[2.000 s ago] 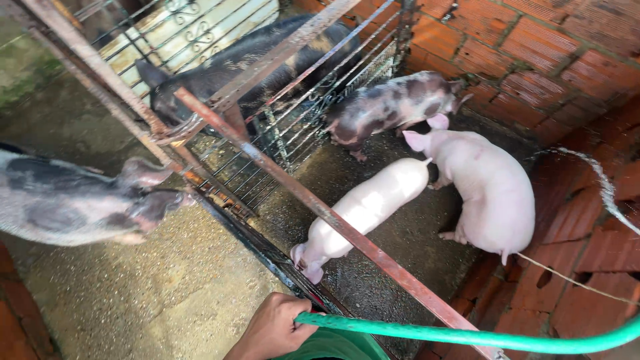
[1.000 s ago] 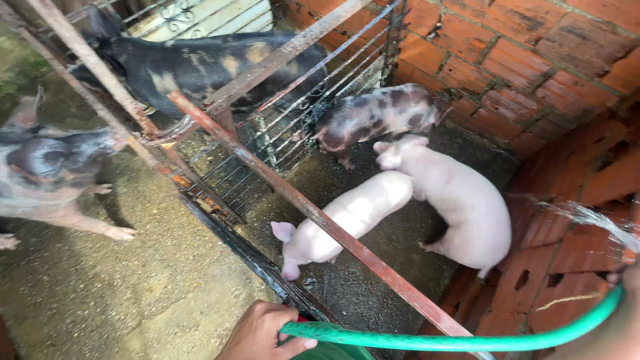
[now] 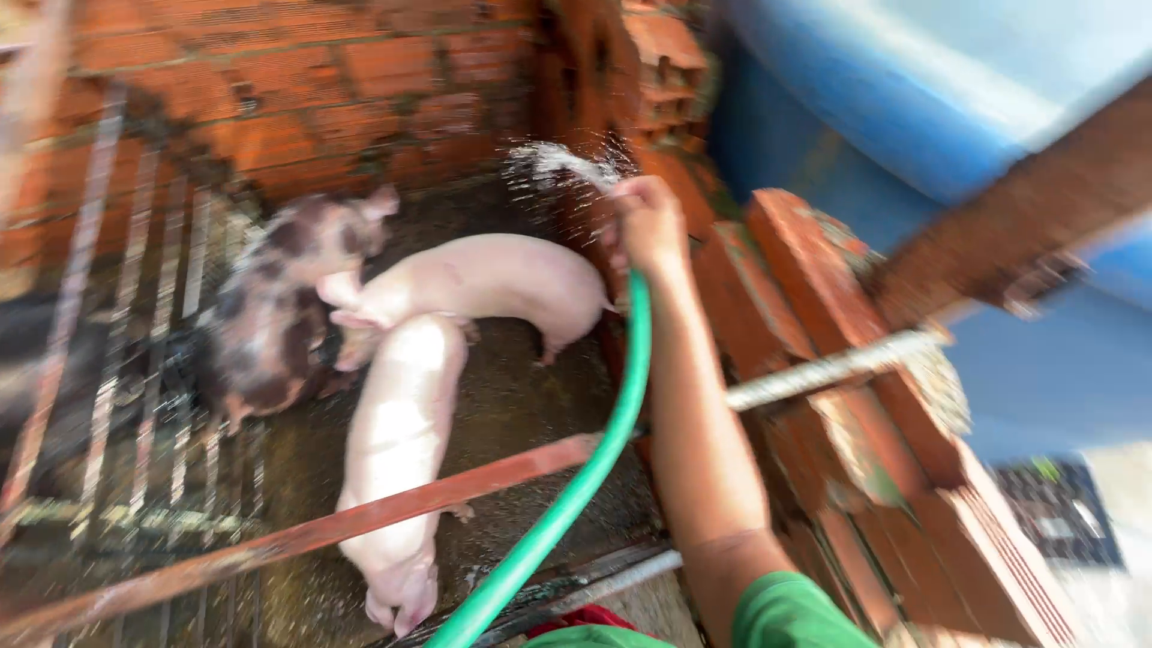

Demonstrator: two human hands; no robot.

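My right hand (image 3: 646,220) is closed around the end of a green hose (image 3: 585,486), and water (image 3: 562,171) sprays from it toward the brick wall. Below and left of that hand, a pale pink pig (image 3: 504,279) stands on the wet floor. Another pale pig (image 3: 400,432) has its head toward the bottom of the view, under a rusty red metal bar (image 3: 432,490). A dark-spotted pig (image 3: 279,288) is beside the metal bars at the left. My left hand is out of view; the hose runs off the bottom edge.
A low hollow-brick wall (image 3: 810,396) borders the pen on the right, with a large blue tank (image 3: 882,117) behind it. A thick rusty beam (image 3: 1017,207) slants in at the right. Barred metal fencing (image 3: 148,342) stands left, with a dark animal behind it. A brick wall (image 3: 297,90) closes the back.
The view has swung right, bringing in the blue tank. My right hand, only partly seen at the right edge a second ago, now shows fully with the hose. My left hand has left view.
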